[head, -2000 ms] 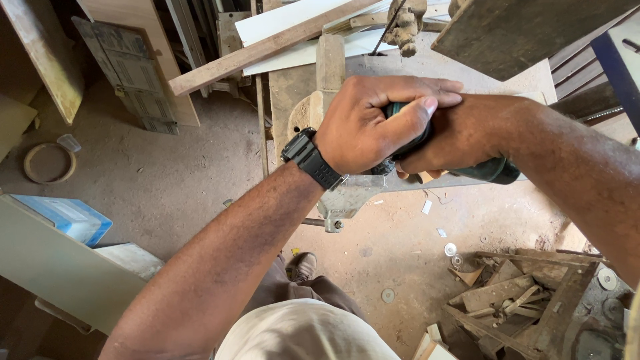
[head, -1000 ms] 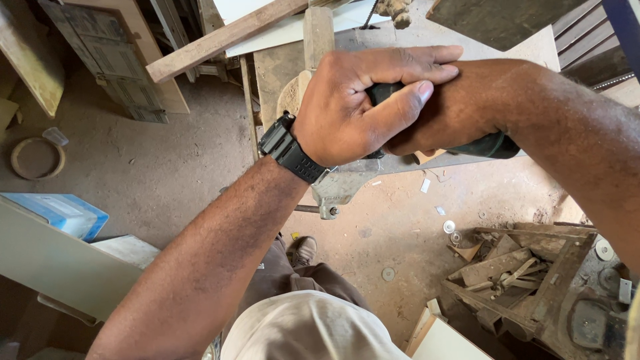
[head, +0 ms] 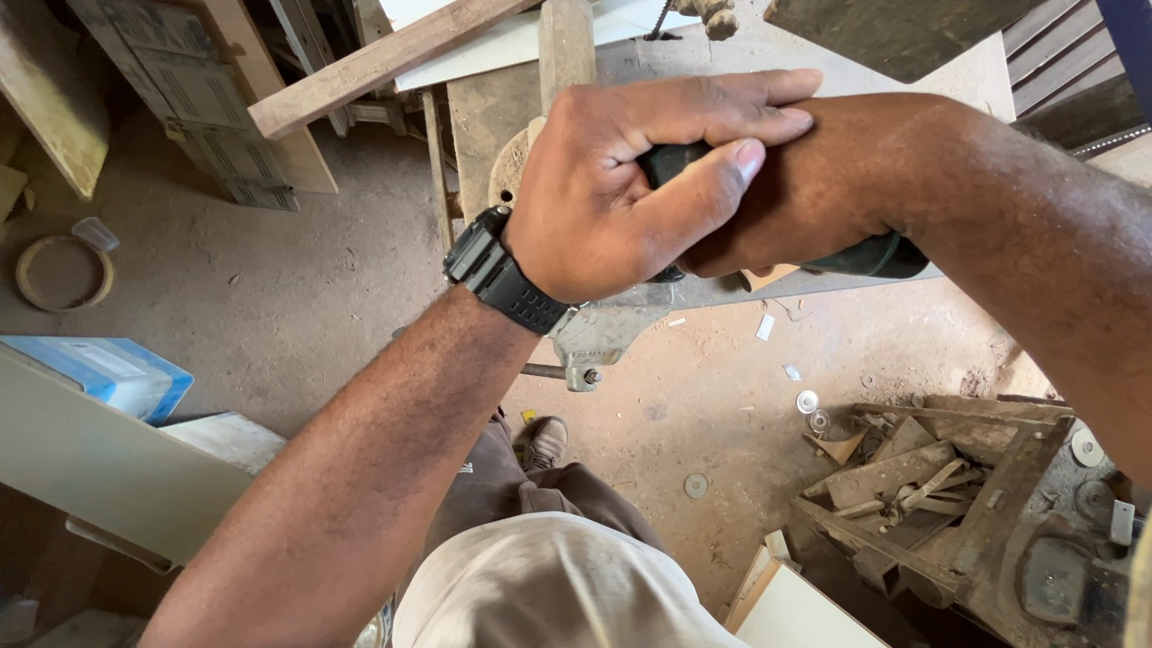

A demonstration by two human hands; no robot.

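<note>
A dark green handheld tool (head: 873,256), probably a power tool, lies mostly under both hands; its working end is hidden. My right hand (head: 783,211) wraps around its body. My left hand (head: 630,184), with a black watch at the wrist, is curled over the tool's other end, and its fingertips rest on the back of my right hand. Beneath and beside my left hand are a round wooden piece (head: 509,171) with a dark hole and an upright-looking wooden block (head: 567,49). A grey metal vise (head: 603,335) projects from the bench edge just below the hands.
A long wooden bar (head: 387,67) crosses the bench (head: 486,103) at the upper left. An open wooden crate (head: 999,504) of offcuts stands at lower right. Discs (head: 696,486) lie on the floor. Boards and a blue-and-white package (head: 135,382) are at left.
</note>
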